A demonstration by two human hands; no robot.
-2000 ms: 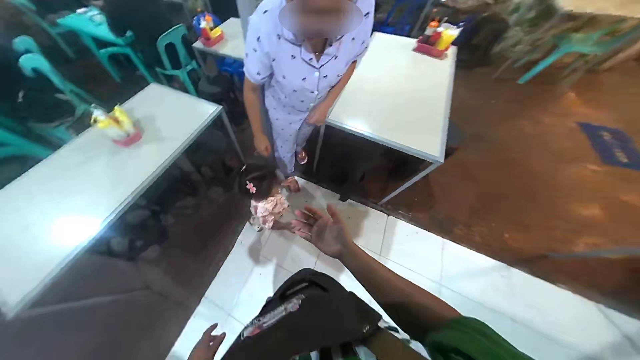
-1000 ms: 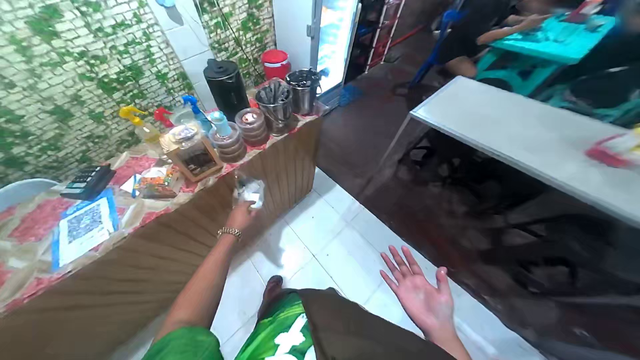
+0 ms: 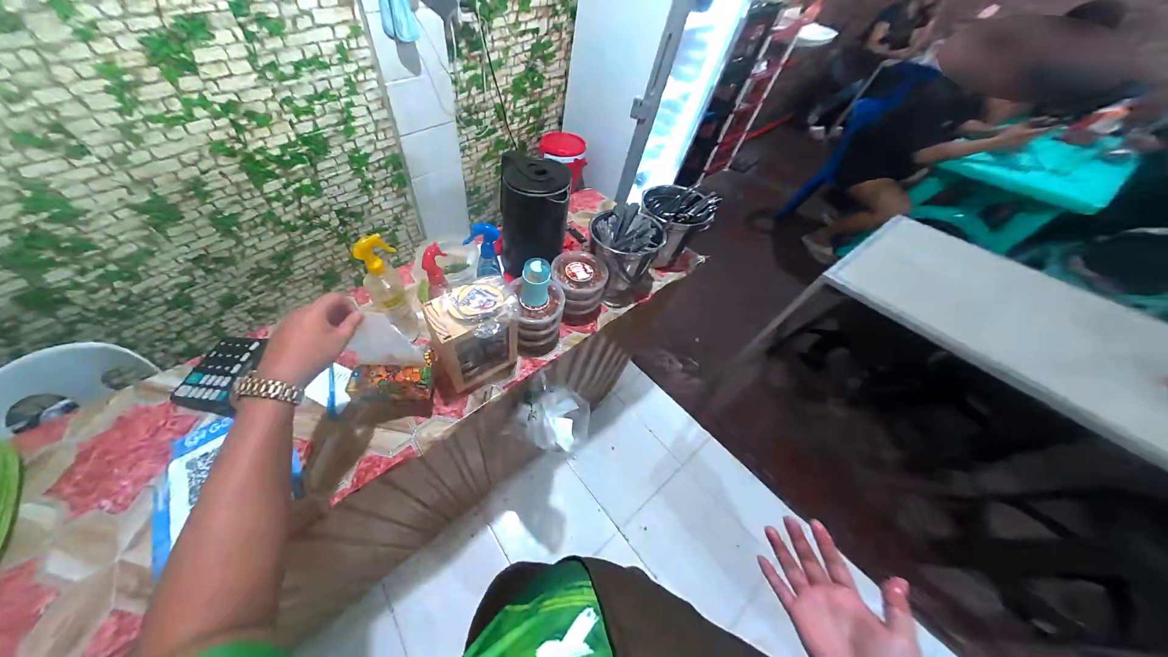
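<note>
My left hand (image 3: 315, 336), a metal-link watch or bracelet on its wrist, grips a white tissue (image 3: 383, 339) just above a patterned tissue box (image 3: 392, 383) on the counter. A dark calculator (image 3: 217, 374) lies to its left, and a blue-edged card with a printed code (image 3: 187, 479) lies under my forearm. Right of the tissue box stands a wooden box with a dark window (image 3: 474, 342). Spray bottles, one with a yellow head (image 3: 374, 251), stand behind. My right hand (image 3: 835, 593) is held palm up with spread fingers over the floor, holding nothing.
Stacked round tubs (image 3: 581, 287), a black cylindrical container (image 3: 536, 214) and metal buckets of utensils (image 3: 628, 246) stand farther along the counter. A clear plastic bag (image 3: 557, 418) hangs at its front edge. A white table (image 3: 1004, 319) stands right; a person sits at a teal table (image 3: 1049, 169) beyond.
My left hand has moved from beside the hanging plastic bag up to the tissue box and now holds a tissue. The view swung from the dining tables to the counter between the first two frames.
</note>
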